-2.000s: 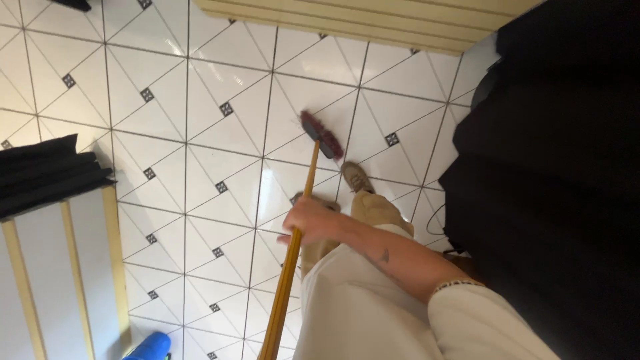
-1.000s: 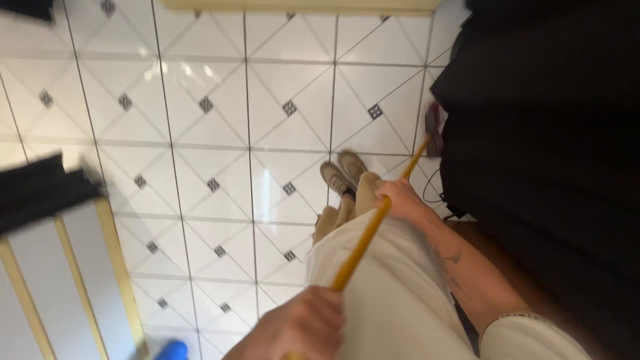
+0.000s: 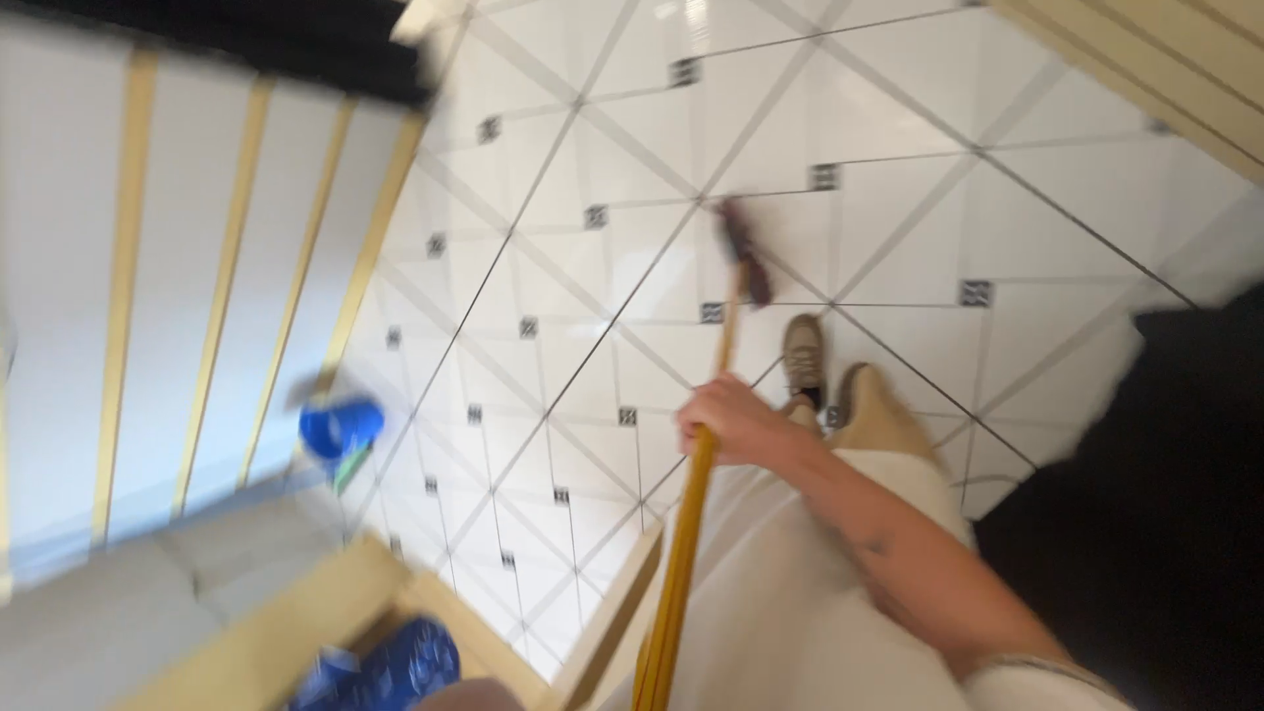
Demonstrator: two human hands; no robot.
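My right hand (image 3: 729, 419) is closed around the yellow handle of a broom (image 3: 681, 553), partway down its length. The broom's dark reddish bristle head (image 3: 744, 252) rests on the white tiled floor (image 3: 632, 267), just beyond my shoes (image 3: 805, 351), and is blurred. At the bottom edge, left of the handle, a small blurred patch of skin (image 3: 472, 696) shows, perhaps part of my left hand or arm; its fingers and any grip are out of view.
A blue bucket-like object (image 3: 341, 427) stands on the left beside a white panel with yellow strips (image 3: 188, 286). Blue plastic (image 3: 405, 662) lies by pale wooden boards (image 3: 484, 617) at lower left. Black cloth (image 3: 1136, 513) hangs at right; a slatted yellowish panel (image 3: 1145, 69) is at upper right.
The broom head has moved from beside the black cloth at right to the open floor past my shoes. My left hand, seen on the handle one second ago, has mostly left view. The view has turned.
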